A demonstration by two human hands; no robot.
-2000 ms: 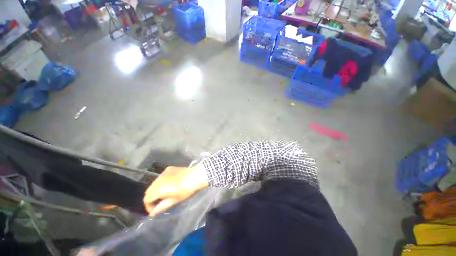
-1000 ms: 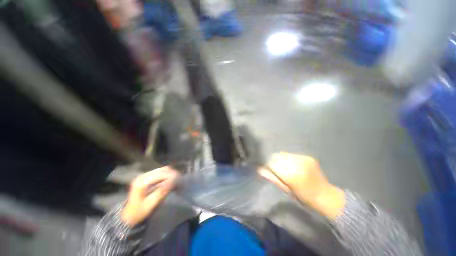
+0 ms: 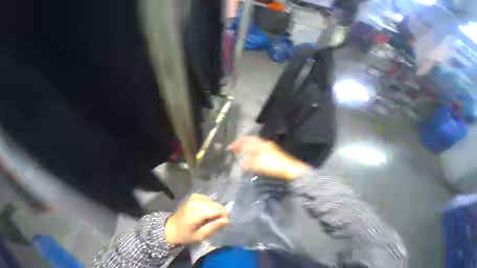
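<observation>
A clear polybag is bunched low in front of my body, crinkled and shiny. My left hand is closed on its left edge. My right hand is above and to the right, at the bag's upper part; its fingers are blurred and I cannot tell how firmly they hold. A black jacket hangs upright just beyond my right hand, and its lower end is partly hidden behind that hand.
Dark garments hang close on the left, with a pale rail post in front. A thin metal bar stands beyond. Blue bags lie on the floor at the right, and a blue crate is at the right edge.
The view has swung left, towards the rail. The black jacket is now plainly in view ahead. The bag, earlier stretched between my hands, is now bunched, with my right hand raised above my left.
</observation>
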